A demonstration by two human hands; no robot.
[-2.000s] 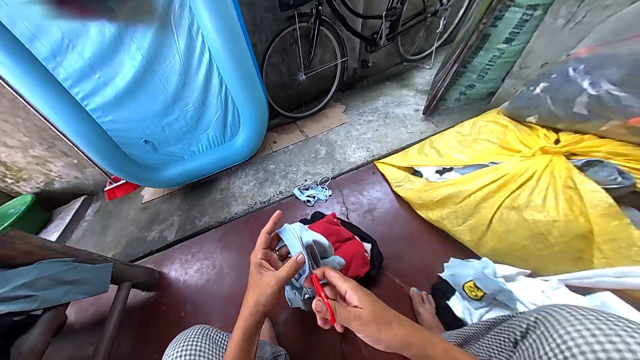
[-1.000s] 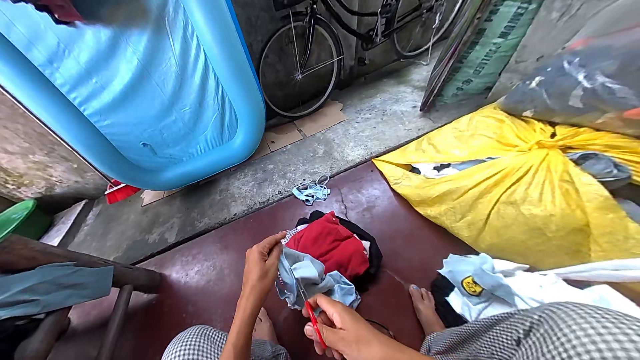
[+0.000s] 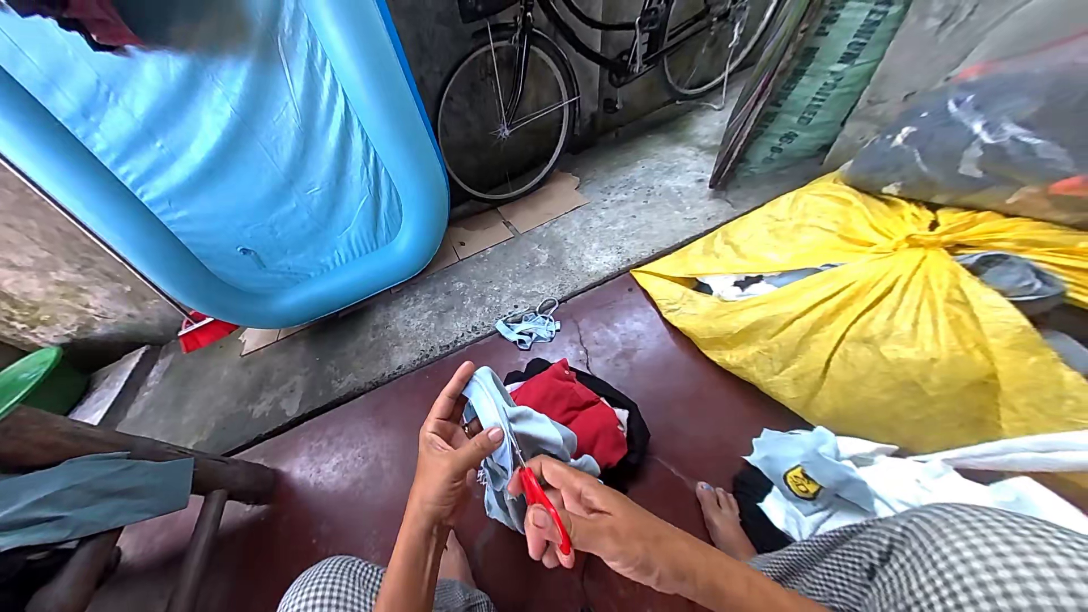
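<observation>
In the head view my left hand [image 3: 455, 450] pinches the upper edge of a light blue cloth [image 3: 544, 432] between thumb and fingers. My right hand [image 3: 578, 514] grips red-handled scissors [image 3: 544, 506], whose metal blades point up and lie against the cloth beside my left thumb. How far the blades are apart is hard to tell. The cloth hangs down in front of a red folded cloth [image 3: 578, 408], which lies on black fabric [image 3: 639, 429] on the dark red floor. Light blue scraps [image 3: 529, 328] lie at the floor's edge beyond it.
A yellow sack [image 3: 816, 340] of cloth fills the right side. White and light blue garments [image 3: 816, 480] with a badge lie near my foot. A wooden bench [image 3: 229, 476] with grey-blue cloth [image 3: 93, 497] stands at left. Farther off are a blue inflatable pool [image 3: 340, 293], a bicycle [image 3: 518, 110] and a green basin [image 3: 34, 378].
Since one second ago my left hand has risen with the cloth's edge, which was lower then. My right hand still holds the scissors against the cloth.
</observation>
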